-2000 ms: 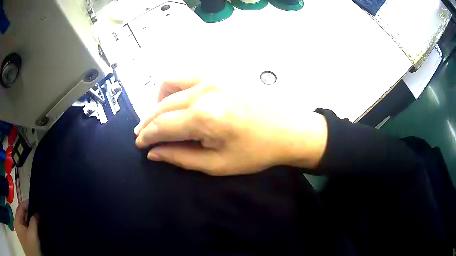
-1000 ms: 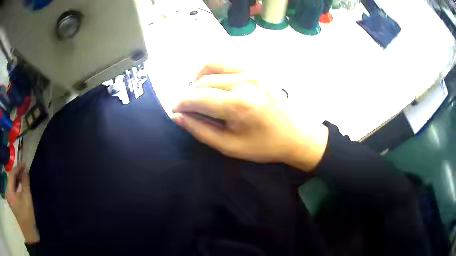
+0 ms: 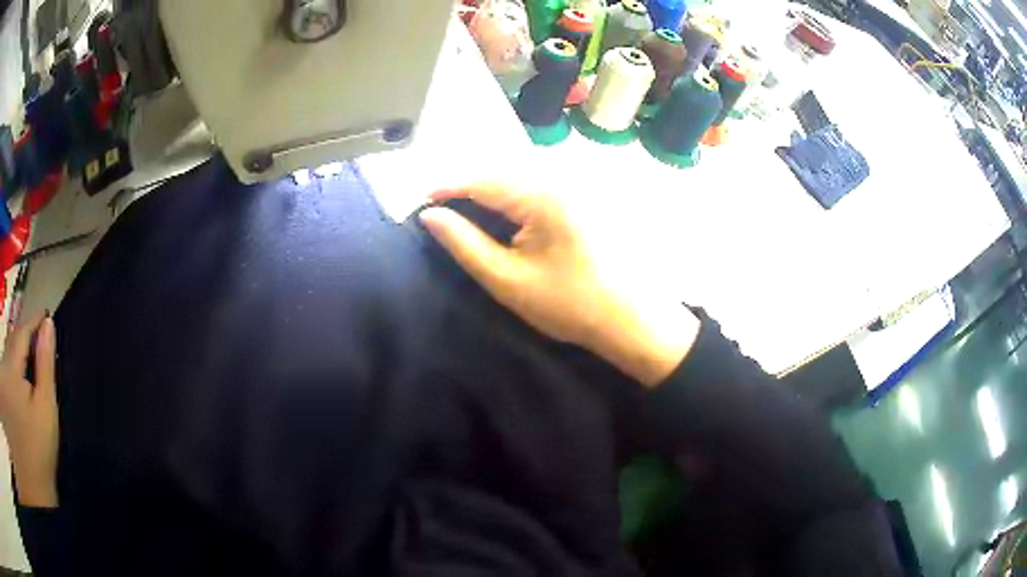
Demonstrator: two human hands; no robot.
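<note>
A large dark navy-black garment [image 3: 282, 361] covers the table's near part and my lap. Its far edge lies under the sewing machine head [image 3: 304, 90]. Only a bright sliver of the presser foot [image 3: 319, 172] shows below the casing. My right hand [image 3: 524, 254] is right of the foot, with thumb and index finger closed on the garment's edge. My left hand [image 3: 32, 394] is at the far left, cut off by the picture's rim, beside the garment's left edge. Its thumb and a finger are apart; whether it holds cloth is not clear.
Several thread cones [image 3: 617, 90] on green bases stand beyond my right hand. A dark blue fabric scrap [image 3: 828, 163] lies on the white table [image 3: 721, 242] at the right. Red, blue and black items and a thin metal tool [image 3: 56, 242] lie left of the machine. Green floor [image 3: 901, 440] shows at right.
The view has shifted, showing more thread cones and floor. The machine casing now hides most of the foot. My right hand's thumb and index finger now pinch the cloth edge.
</note>
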